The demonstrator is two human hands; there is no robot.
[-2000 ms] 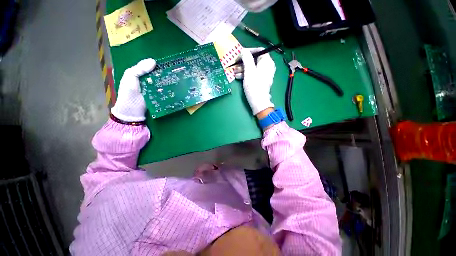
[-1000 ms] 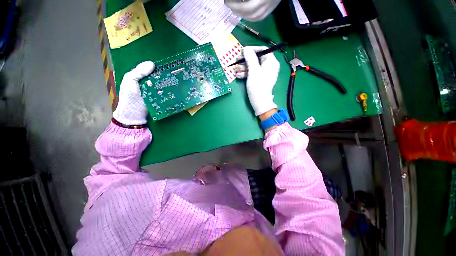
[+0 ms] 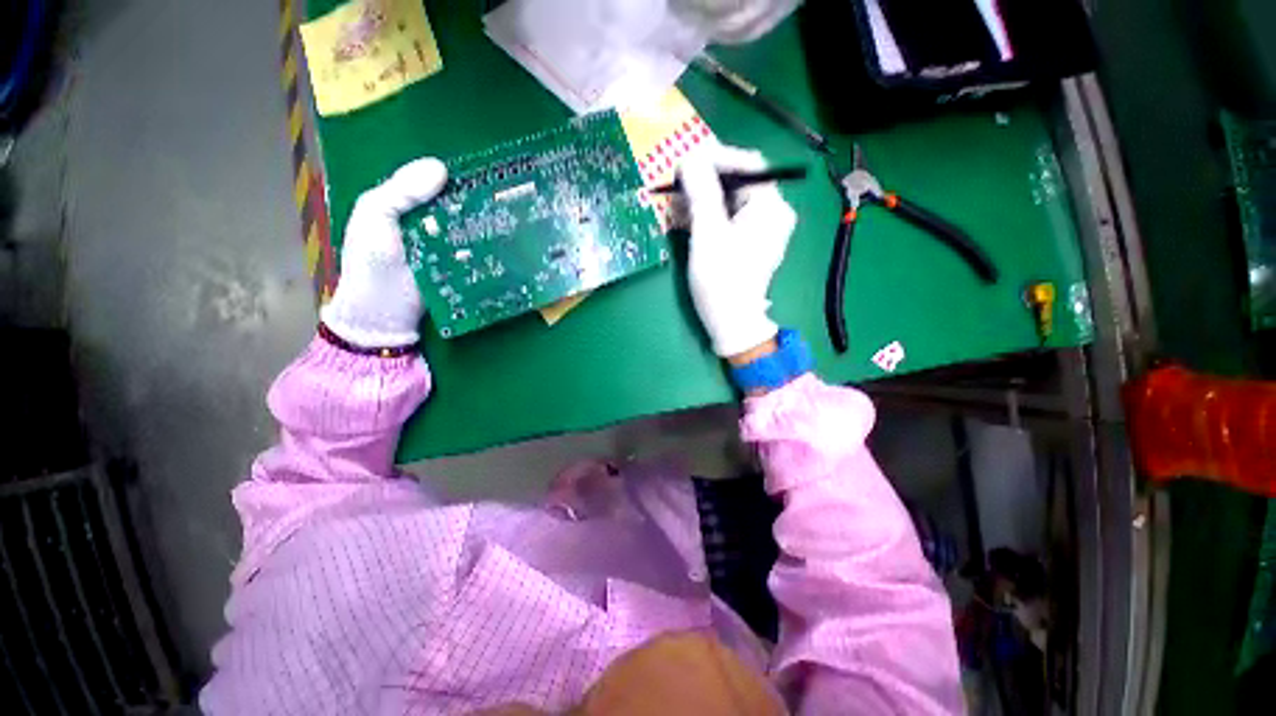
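Observation:
A green circuit board [image 3: 539,231] lies tilted over the green mat, its face with small silver pads up. My left hand [image 3: 381,259], in a white glove, holds its left edge. My right hand [image 3: 735,252], gloved, with a blue wrist strap [image 3: 774,362], holds a slim dark tool [image 3: 763,176], pen or tweezers, pointing left at a sheet with rows of small red marks [image 3: 675,144]. The sheet lies partly under the board's right edge. The tool's tip is too blurred to tell whether it touches.
Open diagonal cutters [image 3: 862,186] lie right of my right hand, near a yellow object [image 3: 1040,305] and a small sticker piece [image 3: 889,355]. A black tray [image 3: 952,86], white paper [image 3: 560,49], another gloved hand [image 3: 735,14] and yellow paper [image 3: 370,53] are at the back. A red wrapped post [image 3: 1201,428] stands right.
The view has shifted, so the table items sit further right. The other person's gloved hand has come in over the paper at the back. My hands keep hold of the board and the tool.

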